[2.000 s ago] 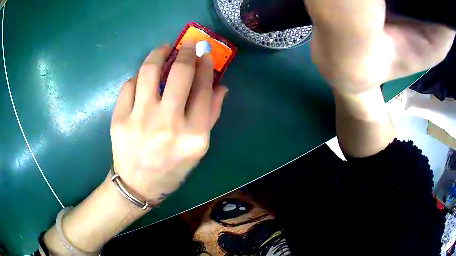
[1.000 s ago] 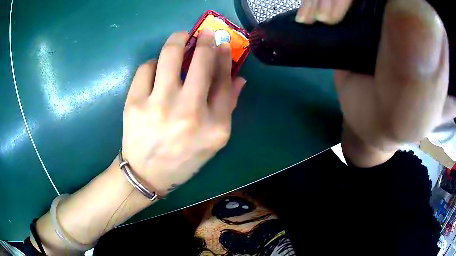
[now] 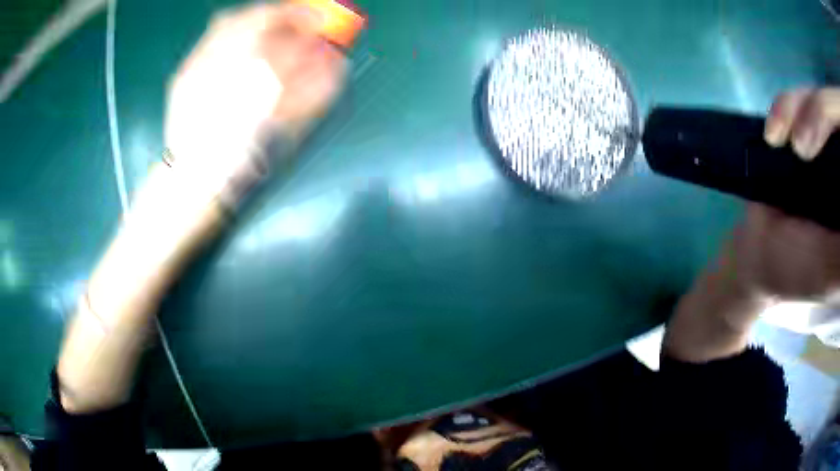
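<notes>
My left hand (image 3: 244,83) is blurred at the upper left. It holds the red-and-orange unit (image 3: 333,20), which is partly hidden by the fingers and cut off by the top edge. My right hand (image 3: 797,221) is at the right edge, closed around the black electric screwdriver (image 3: 718,152), which points left. The screwdriver's front end is beside the right rim of the round screw dish (image 3: 560,110). The dish is full of blurred silver-white specks and sits on the green worktop.
The green worktop (image 3: 414,313) has a thin white line curving down its left side. A worn pale rail (image 3: 51,41) crosses the top left corner. The worktop's near edge curves below, against my dark clothing.
My left hand has moved up and left in the picture with the unit. The screwdriver has moved right, away from the unit. The screw dish now shows whole.
</notes>
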